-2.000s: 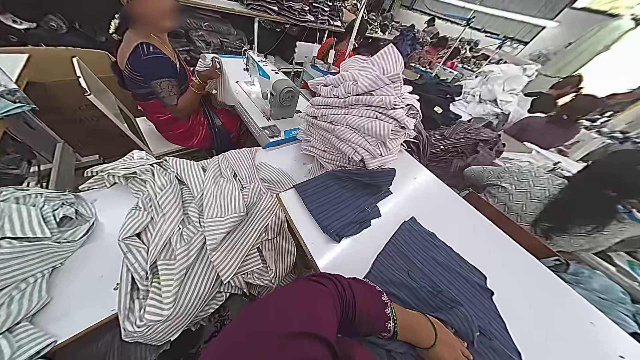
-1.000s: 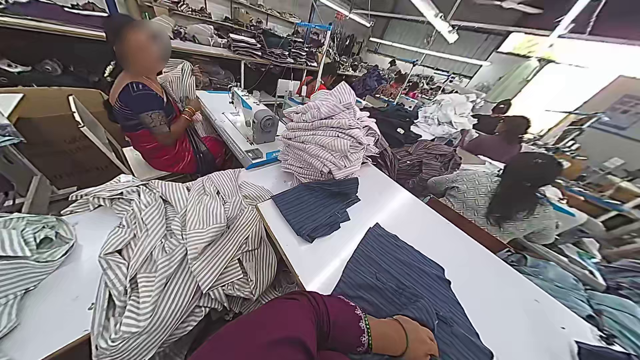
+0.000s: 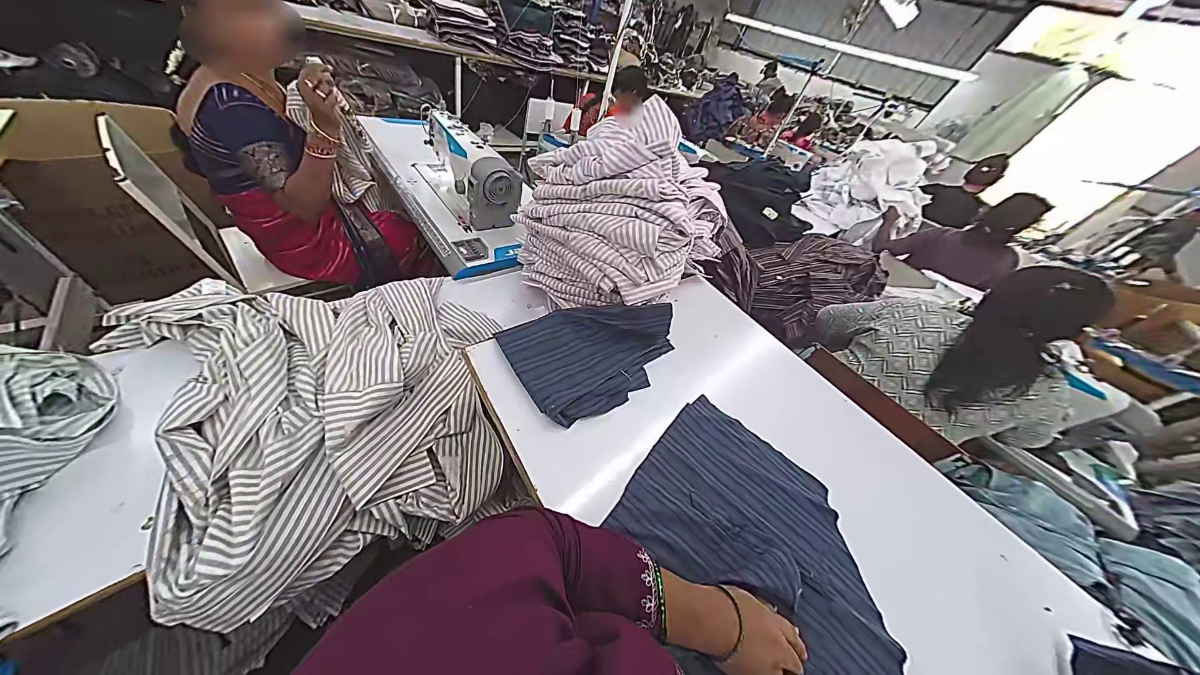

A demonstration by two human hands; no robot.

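Observation:
My left hand [image 3: 764,637], with bangles at the wrist and a maroon sleeve behind it, lies low on a navy striped cloth piece [image 3: 727,497] on the white table [image 3: 797,403]. Its fingertips are partly hidden, so its grip is unclear. My right hand is out of view. Farther up the table, apart from that cloth, lies a smaller folded navy striped piece [image 3: 591,361]. Behind it stands a tall pile of white and mauve striped cloth [image 3: 609,216]. Another bit of navy cloth [image 3: 1111,656] shows at the bottom right edge.
Grey and white striped cloth [image 3: 328,422] is heaped on the left, bridging tables. A co-worker [image 3: 272,178] sits by a sewing machine [image 3: 478,173] at the upper left. Another person [image 3: 975,366] sits beyond the table's right edge, near light blue garments [image 3: 1041,534].
The co-worker at the sewing machine has raised a hand with striped cloth. My left hand stays low on the navy cloth. The view has shifted.

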